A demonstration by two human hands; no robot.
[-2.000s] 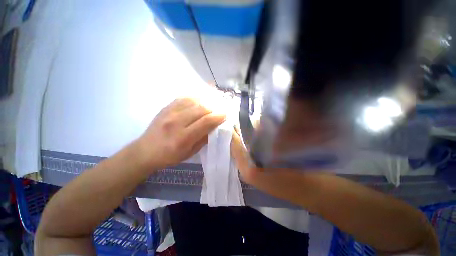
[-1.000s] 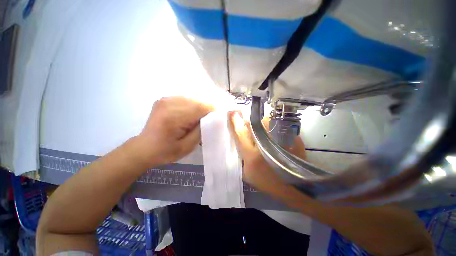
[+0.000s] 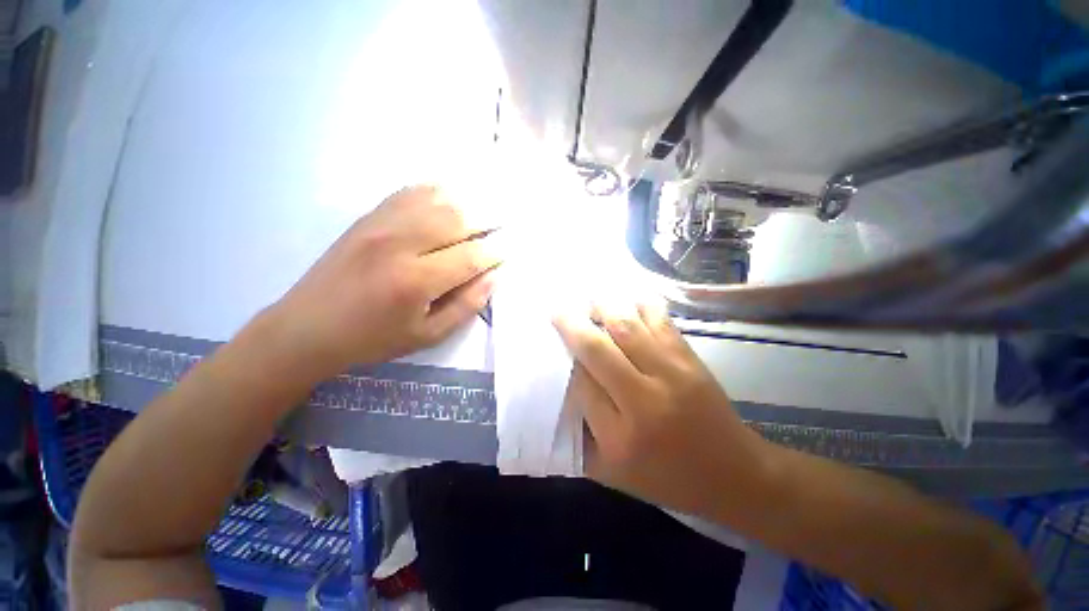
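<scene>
A white fabric band (image 3: pixel 534 400) runs from the glare at the needle area down over the table's front edge. My left hand (image 3: pixel 400 281) lies on its left side, fingertips at the band's edge in the glare. My right hand (image 3: pixel 657 388) lies on its right side, fingers on the band's edge. Both hands hold the band flat. The sewing machine head (image 3: pixel 705 72) looms above; the needle and presser foot are lost in the glare.
A curved chrome part (image 3: pixel 884 287) crosses the right side. White pieces (image 3: pixel 955 388) hang at the right table edge. A long white piece (image 3: pixel 74 251) lies far left. The ruler (image 3: pixel 406 400) runs along the front edge. Blue baskets (image 3: pixel 281 549) stand below.
The view has shifted and the chrome part now sits higher. My right hand has come out from behind it, its fingers spread on the band. My left hand's fingers lie flatter.
</scene>
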